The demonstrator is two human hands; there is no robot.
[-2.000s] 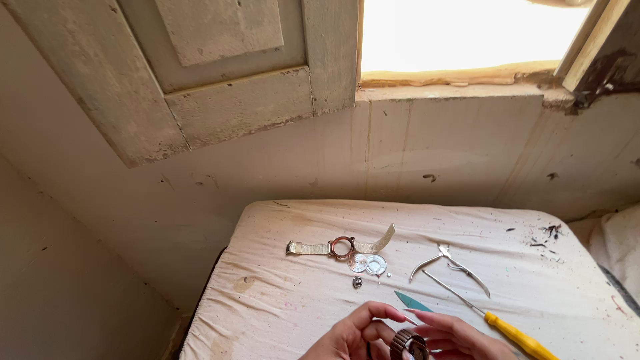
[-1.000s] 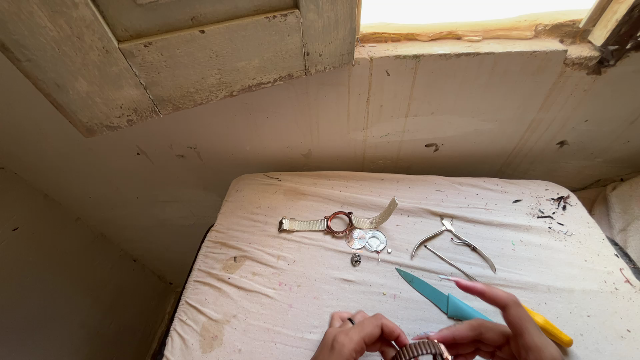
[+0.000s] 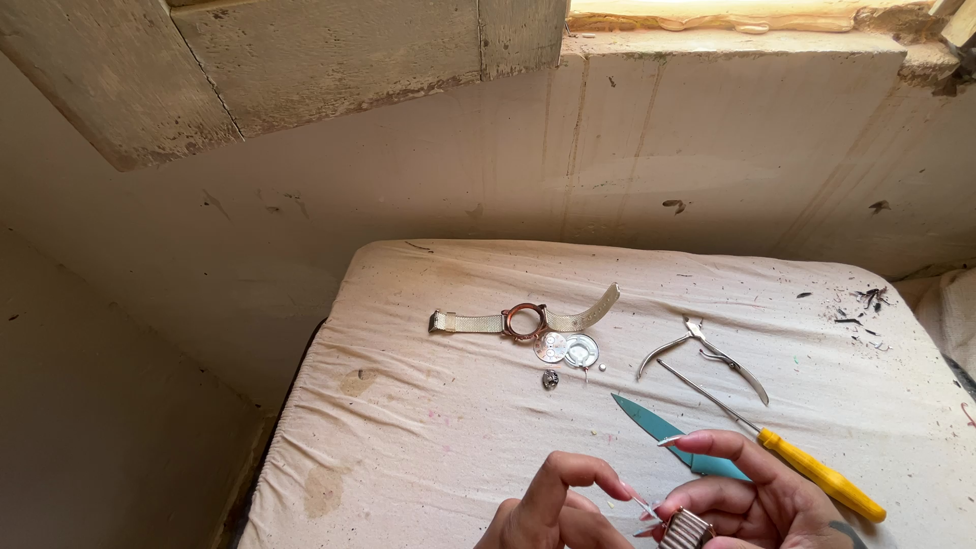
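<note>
A watch with a metal link bracelet (image 3: 686, 529) is at the bottom edge, partly cut off, gripped in my right hand (image 3: 762, 496). My left hand (image 3: 560, 507) has its index fingertip and nail against the watch's near-left side; whether it grips anything is unclear. Beyond my hands lie a watch case ring (image 3: 524, 307) with a pale strap (image 3: 479, 324), a watch dial (image 3: 550, 348), a round case part (image 3: 582, 351), a small watch movement (image 3: 550, 379) and a tiny round piece (image 3: 602, 367). A teal knife (image 3: 656, 428) lies partly behind my right hand.
Metal nippers (image 3: 692, 329) and a yellow-handled screwdriver (image 3: 823, 473) lie to the right on the cloth-covered surface (image 3: 427, 412). Dark scraps (image 3: 873, 297) are scattered at its far right corner. A wall with a window ledge (image 3: 732, 46) and a wooden shutter (image 3: 328, 69) stand behind.
The view has tilted downward. My right hand has moved off the teal knife's blade, which now shows more fully than two seconds ago. The laid-out watch parts have stayed put.
</note>
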